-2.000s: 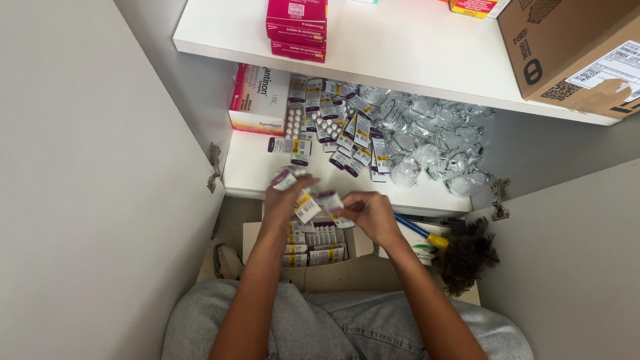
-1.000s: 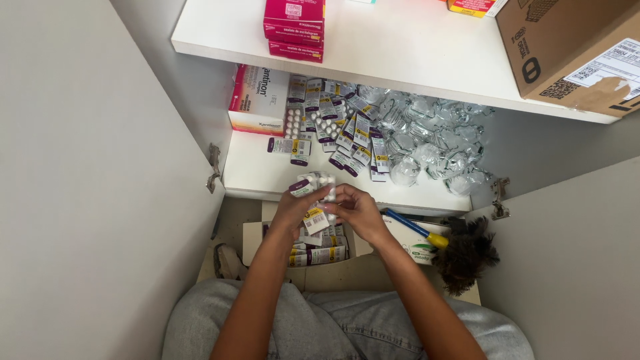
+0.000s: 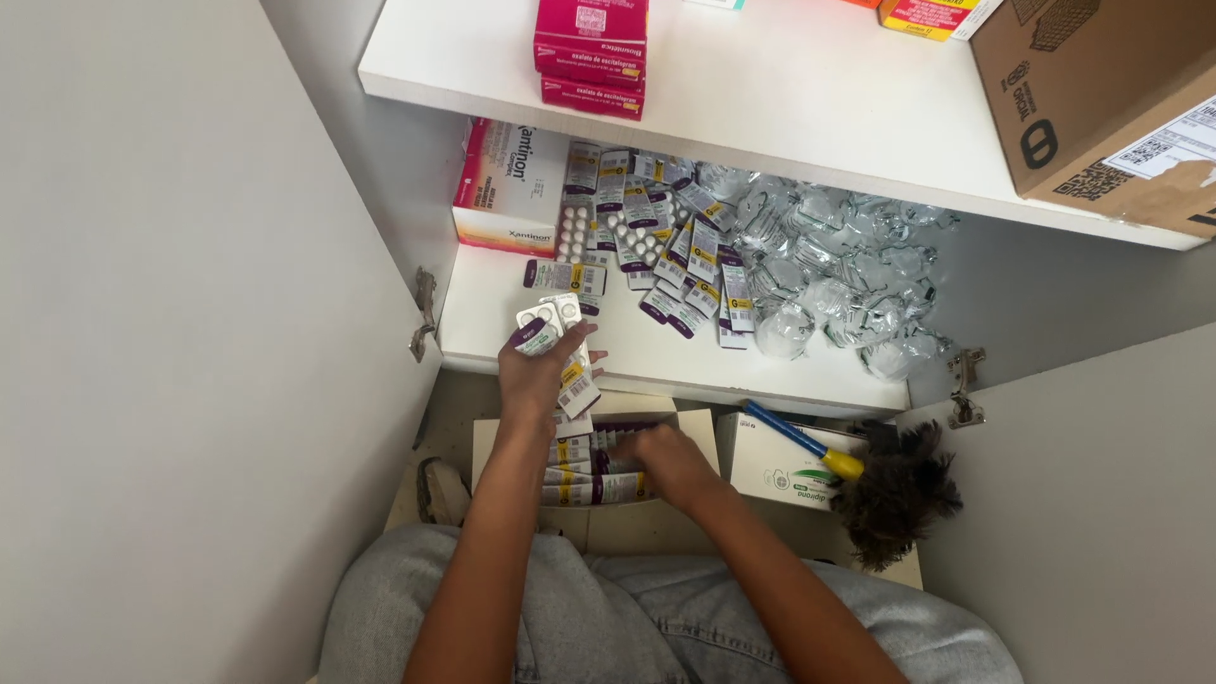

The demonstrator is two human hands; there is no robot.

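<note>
My left hand [image 3: 541, 370] grips several blister packs of tablets [image 3: 574, 375], fanned out above a cardboard box. In that open box [image 3: 484, 442] on the floor, more blister packs [image 3: 570, 487] stand in rows. My right hand [image 3: 670, 465] reaches into the box's right part; its fingertips are blurred among the packs, so whether they hold one cannot be told. On the lower shelf, beyond my hands, lies a loose heap of blister packs with purple ends [image 3: 703, 249]. One blister pack [image 3: 565, 276] rests apart at the heap's near left.
Clear plastic-wrapped items [image 3: 826, 275] fill the lower shelf's right, with a Xantinon box [image 3: 508, 190] at its left. Pink medicine boxes [image 3: 591, 57] and a brown carton [image 3: 1092, 114] occupy the upper shelf [image 3: 807, 114]. A feather duster [image 3: 893, 494] lies against a white box [image 3: 774, 465]. Cabinet doors flank me.
My right hand has left the blister packs in my left hand and moved down into the floor box. My left hand, still holding packs, has shifted slightly left and away from me.
</note>
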